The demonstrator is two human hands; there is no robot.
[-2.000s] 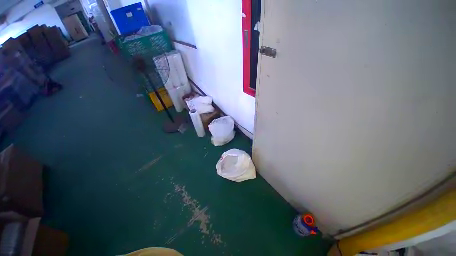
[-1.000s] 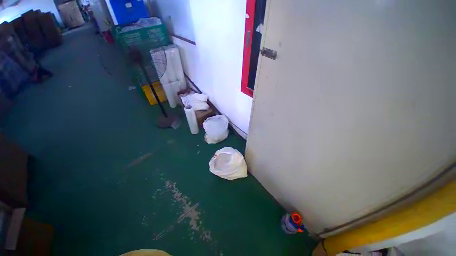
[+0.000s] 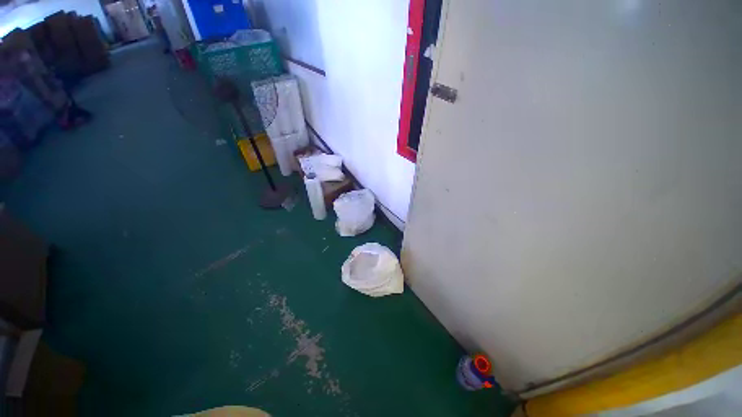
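Observation:
Neither my left hand nor my right hand is in the picture. The nearest things in front of me are a large grey-white door panel (image 3: 586,179) on the right and a pale rounded shape (image 3: 224,412) cut off by the bottom edge, which I cannot identify. An open brown carton (image 3: 49,379) is cut off at the lower left, with a brown box (image 3: 20,273) behind it. A small blue and white roll-like item with an orange ring (image 3: 473,372) stands on the floor at the door's foot.
White bags (image 3: 373,270) sit on the green floor beside the door. A dark stand fan (image 3: 264,167), tall white rolls (image 3: 285,122), a yellow crate (image 3: 256,152) and a green crate (image 3: 240,59) line the white wall. Brown cartons (image 3: 61,45) stand far left.
The view has shifted slightly. The lower-left cartons have moved further toward the left edge, and less of the pale shape at the bottom shows.

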